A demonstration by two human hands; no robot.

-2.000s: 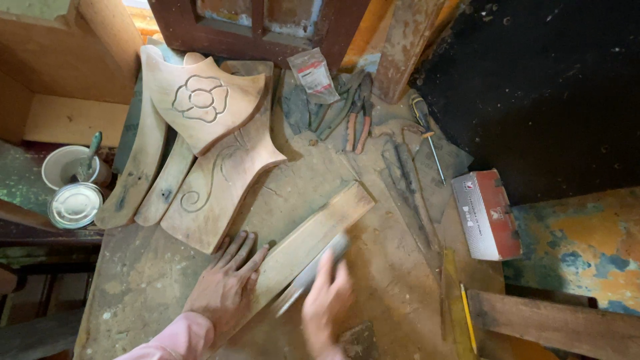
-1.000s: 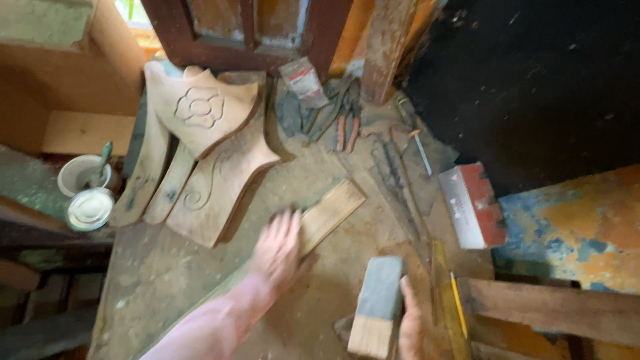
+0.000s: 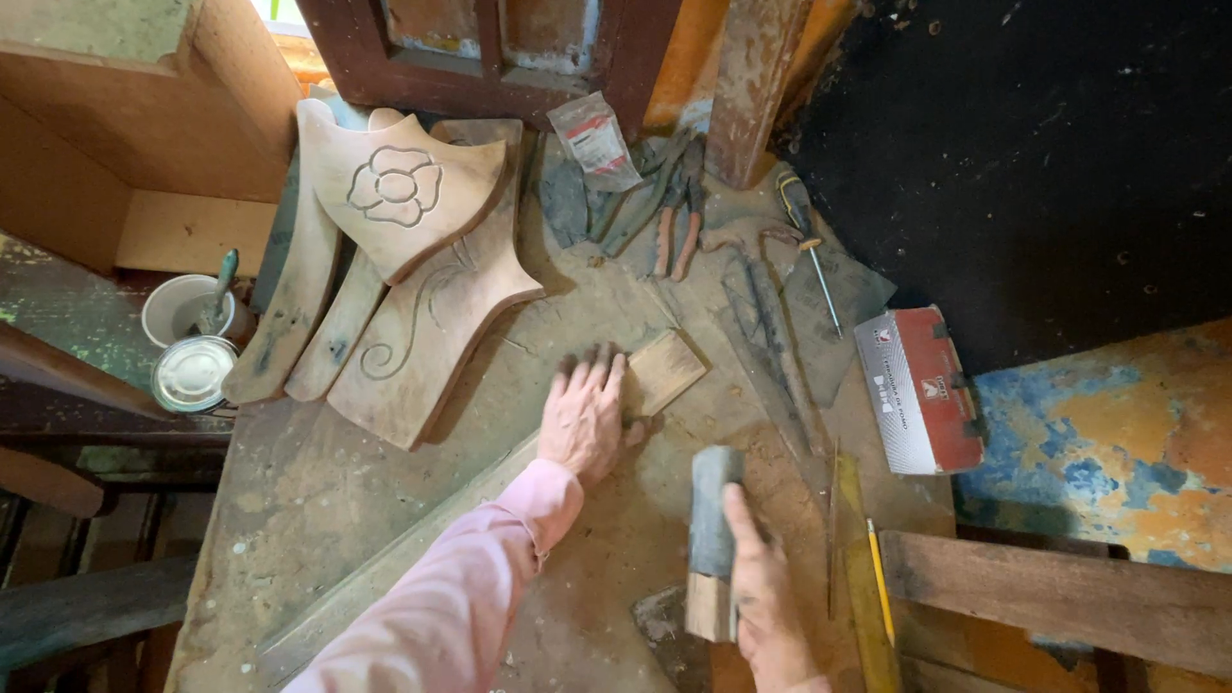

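Note:
A long wooden board [image 3: 664, 371] lies diagonally on the worktable [image 3: 481, 462]. My left hand [image 3: 584, 414] rests on it near its upper right end, fingers spread over the wood. Part of the board is hidden under that hand and the pink sleeve. To the right, my right hand [image 3: 760, 568] grips a wooden block wrapped in grey sandpaper [image 3: 715, 510], held apart from the board. The thumb lies along the block's right side; the other fingers are mostly hidden.
Carved wooden pieces [image 3: 433, 327] are stacked at the back left, beside a lidded can [image 3: 194, 373] and a plastic tub with a brush [image 3: 181, 308]. Pliers [image 3: 679, 226], a hammer [image 3: 770, 308], a screwdriver [image 3: 818, 260], a cardboard box [image 3: 921, 390], a yellowish ruler [image 3: 857, 568] and a pencil [image 3: 880, 577] lie right.
Two seconds ago the sanding block was on the board; now my right hand holds it away to the right. My left hand has moved up the board toward its far end.

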